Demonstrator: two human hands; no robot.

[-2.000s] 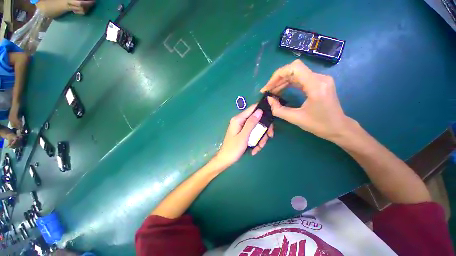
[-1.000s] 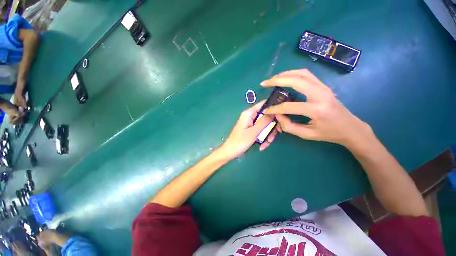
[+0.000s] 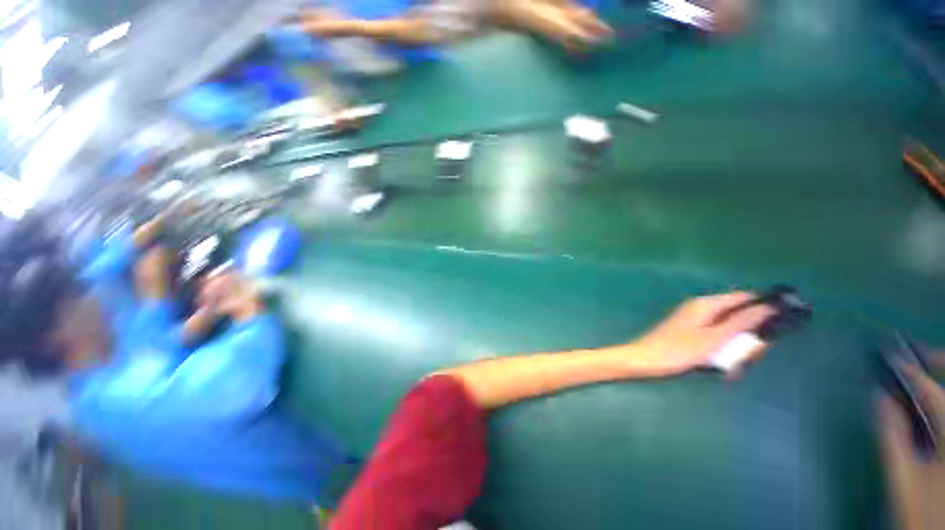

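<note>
The frame is strongly blurred. My left hand [image 3: 699, 333] reaches in over the green bench at the right and is shut on a black phone [image 3: 784, 308]. The phone's dark end sticks out past the fingers, and its white rectangle [image 3: 734, 353] shows below them. My right hand [image 3: 912, 471] is cut off by the right edge. It appears closed around a dark, long phone-like thing [image 3: 912, 399]; its details are smeared.
Several phones with white ends lie along the line, one at its upper middle [image 3: 588, 130]. A red-orange thing [image 3: 925, 169] is at the right edge. A blue bin [image 3: 267, 246] stands left, beside a person in a blue smock [image 3: 187, 383]. Another person's arm [image 3: 549, 21] reaches in at the top.
The view has swung left along the line, so my hands now appear further right. My right hand has come away from the phone in my left hand, and a dark long thing now shows at it.
</note>
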